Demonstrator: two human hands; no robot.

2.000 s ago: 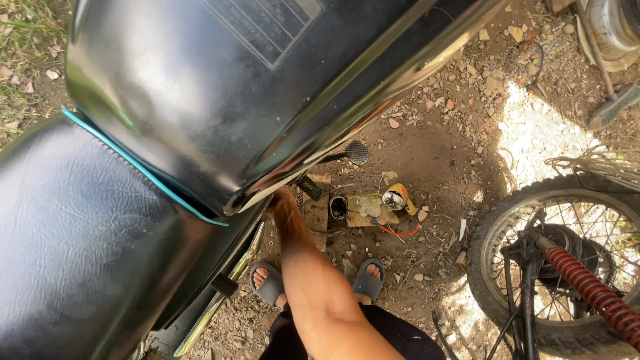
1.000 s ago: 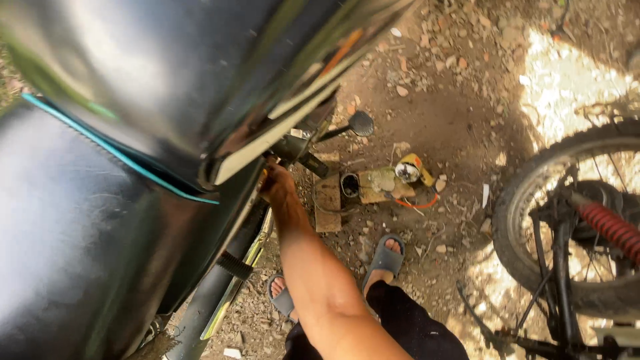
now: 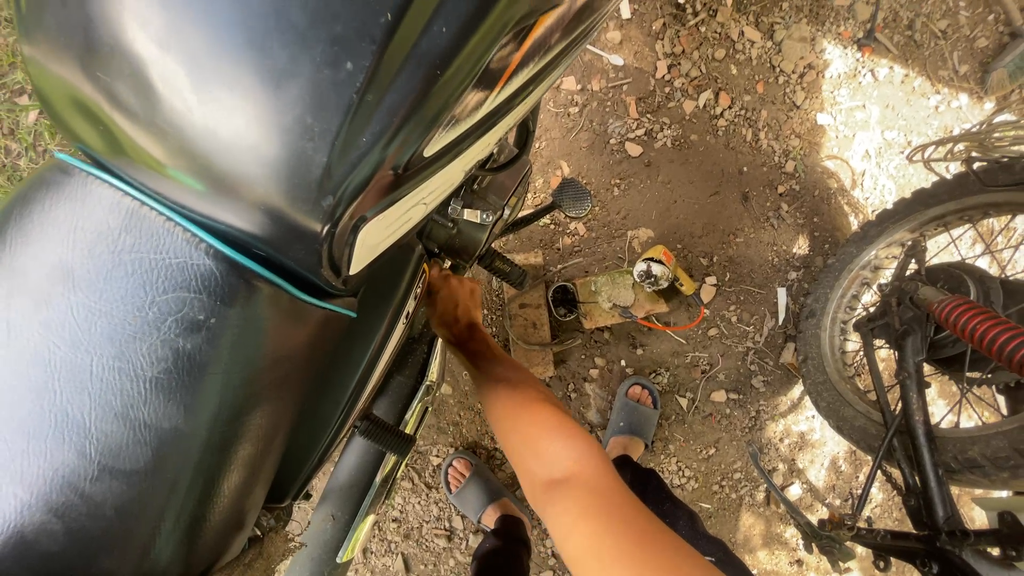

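Observation:
My right hand (image 3: 454, 300) reaches to the side of a motorcycle, just below the rear tip of its black fuel tank (image 3: 216, 120). Its fingers are curled at the front end of the black side panel (image 3: 404, 308), close to the dark engine parts (image 3: 464, 228). The fingertips are partly hidden, and whether they grip anything cannot be told. The black seat (image 3: 136, 360) fills the left side, with a turquoise strip (image 3: 208, 232) between it and the tank. A rubber footpeg (image 3: 504, 268) and a ridged pedal (image 3: 571, 198) stick out beyond the hand. My left hand is out of view.
On the ground, a small open dark container (image 3: 563, 301) stands near a wood block (image 3: 530, 328). A yellow container (image 3: 662, 268) and an orange wire (image 3: 672, 326) lie beside it. At the right is another motorcycle's wheel (image 3: 832, 336) with a red shock spring (image 3: 980, 332). My sandalled feet (image 3: 632, 412) stand on gravelly dirt.
The view has shifted, showing more of the engine side beside the tank. My right hand stays at the same area of the motorcycle. My feet show farther apart than two seconds ago.

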